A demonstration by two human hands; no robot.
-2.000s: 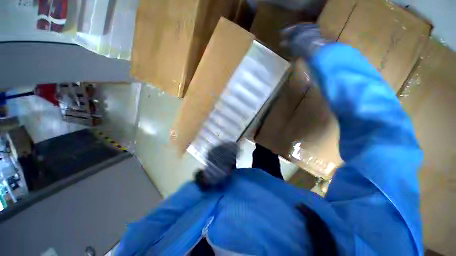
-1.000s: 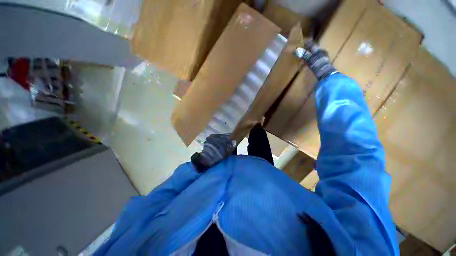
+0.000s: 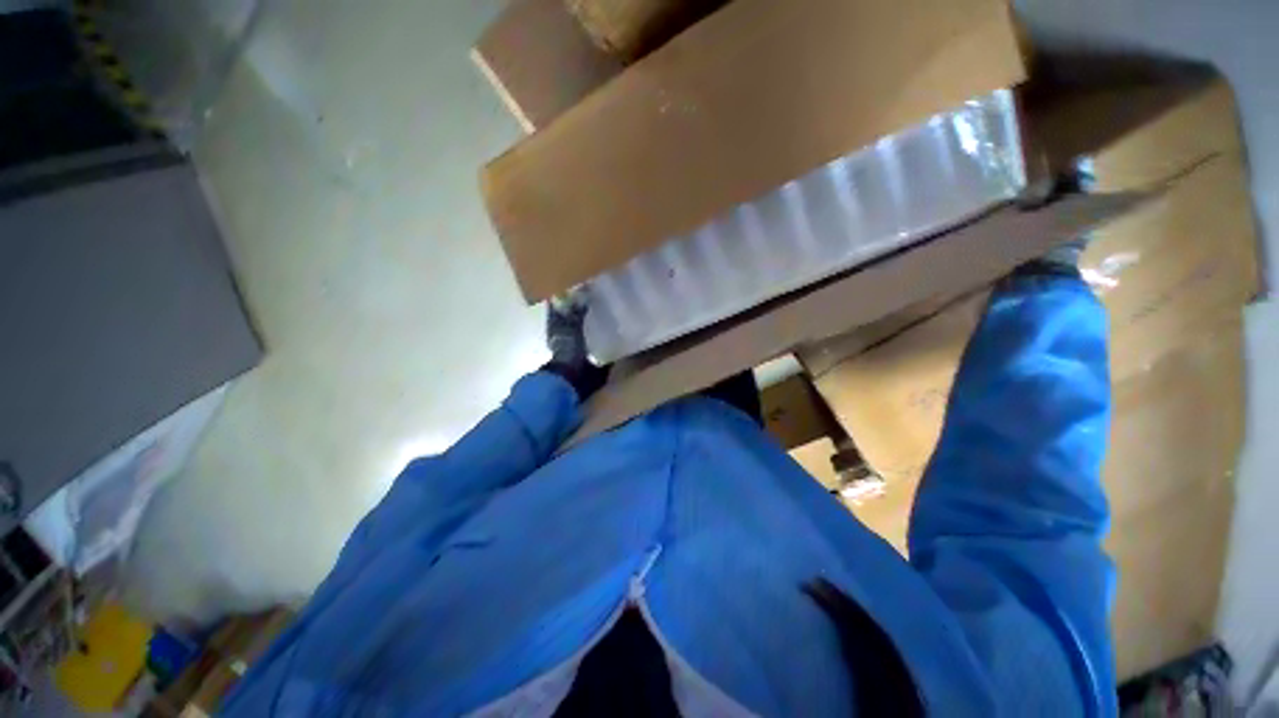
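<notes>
An open cardboard carton (image 3: 758, 126) lies across the upper middle, in front of my body. A shiny white ribbed inner pack (image 3: 814, 225) shows between its raised flaps. My left hand (image 3: 568, 333), in a grey knit glove, is at the carton's left end, its fingers against the corner of the pack. My right hand (image 3: 1066, 232), gloved, is at the right end, partly hidden by the near flap (image 3: 842, 302). Both hands hold the carton by its ends.
Large brown cartons (image 3: 1171, 421) stand on the right. Another piece of cardboard (image 3: 540, 63) is behind the carton. Pale floor (image 3: 351, 239) lies left, with a grey panel (image 3: 112, 309) at the far left. A yellow object (image 3: 105, 659) is at the lower left.
The view has turned, and the open carton now lies closer and more level across it. My right hand has moved from the flap's far corner to the carton's right end.
</notes>
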